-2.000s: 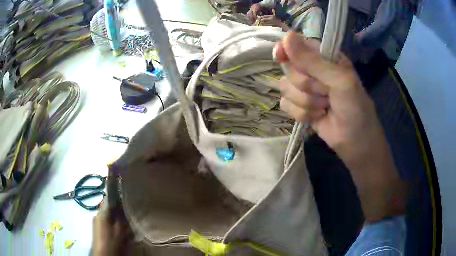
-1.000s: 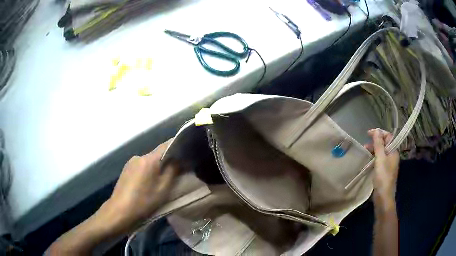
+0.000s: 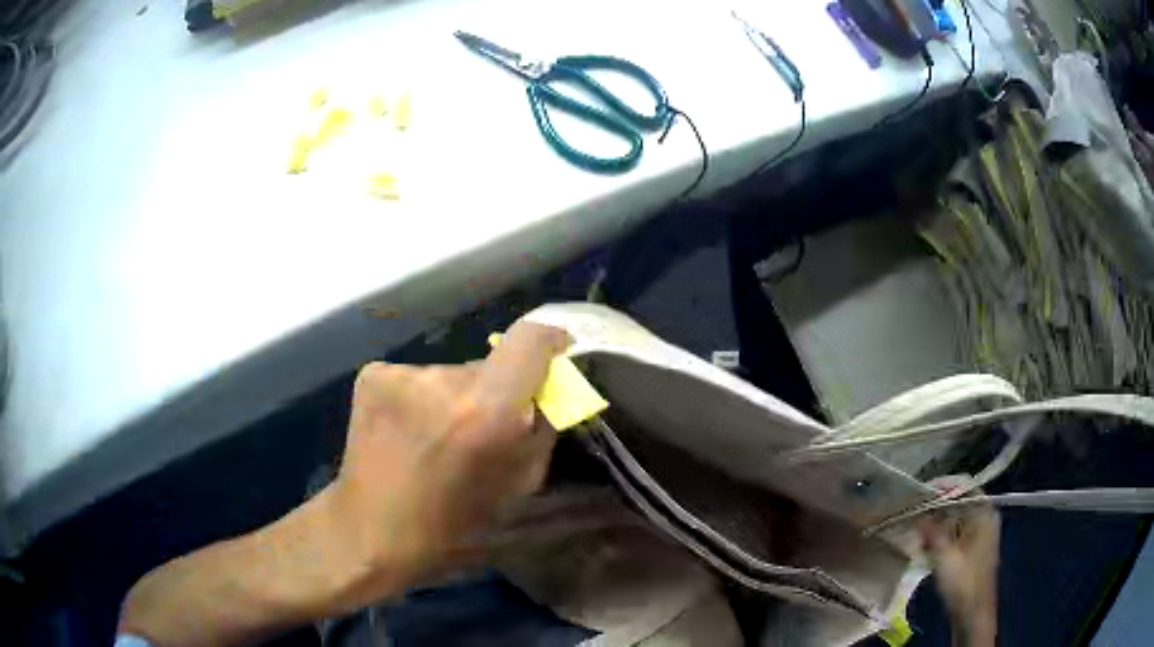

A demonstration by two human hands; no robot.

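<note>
A beige tote bag point(image 3: 721, 417) is held open over my dark lap, its zipper running between two corners. A yellow binding tab point(image 3: 571, 393) projects at the left corner, and another yellow end point(image 3: 897, 629) shows at the lower right corner. My left hand point(image 3: 443, 468) is closed on the left corner beside the yellow tab. My right hand point(image 3: 962, 550) grips the bag's right side near the strap bases; its fingers are partly hidden and slightly blurred. Beige straps point(image 3: 962, 411) loop out to the right.
On the white table point(image 3: 190, 278) lie green-handled scissors point(image 3: 595, 114) with a black cord, yellow offcuts point(image 3: 332, 126), a small tethered tool point(image 3: 772, 57), a purple item point(image 3: 854, 34) and a round black object point(image 3: 901, 25). Stacked bags point(image 3: 1025, 253) stand at the right.
My left hand has moved from the bag's left side up onto the yellow-tabbed corner and closed on it. The bag opening has narrowed, and the straps have swung down to the right.
</note>
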